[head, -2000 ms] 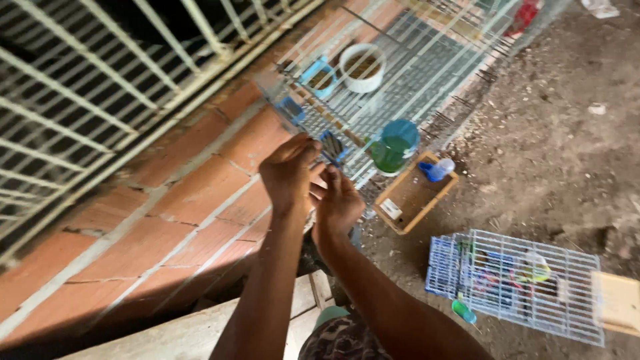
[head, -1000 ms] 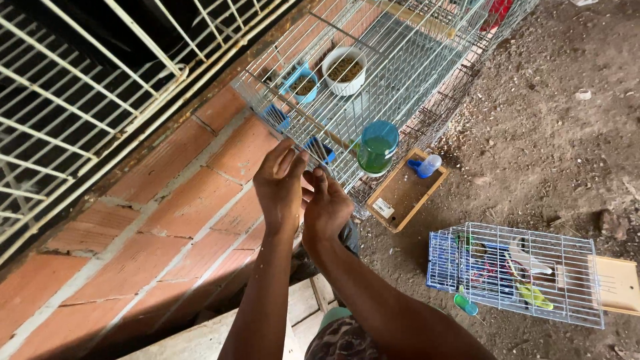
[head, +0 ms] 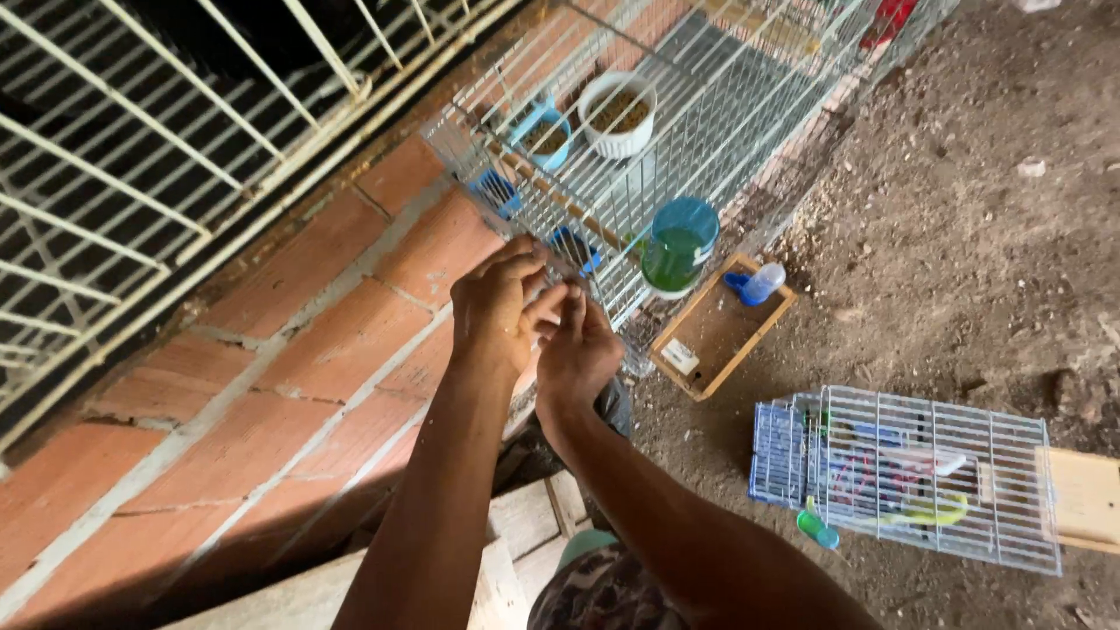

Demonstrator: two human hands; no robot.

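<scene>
Both my hands are at the near end of a large wire bird cage [head: 735,114], close beside each other. My left hand [head: 494,302] has its fingers bent at the cage's corner. My right hand [head: 577,350] has thumb and forefinger brought together; whether either hand pinches something thin cannot be made out. Just beyond the fingers is a blue plastic cup [head: 573,249], with another blue cup [head: 496,192] to its left. Inside the cage are a white ribbed bowl [head: 618,114] and a light blue cup [head: 544,136], both holding feed. A blue-topped container with green contents [head: 681,245] is at the cage's right side.
On the dirt floor are a wooden tray [head: 722,328] with a blue and clear drinker [head: 757,284], and a small wire cage [head: 910,477] holding birds. A brick wall [head: 306,385] and a white metal grille [head: 219,114] stand at left. Pale boards [head: 525,525] lie below.
Both hands stay near the cage's corner, with only small finger movements. In the small cage the yellow-green bird has changed its position.
</scene>
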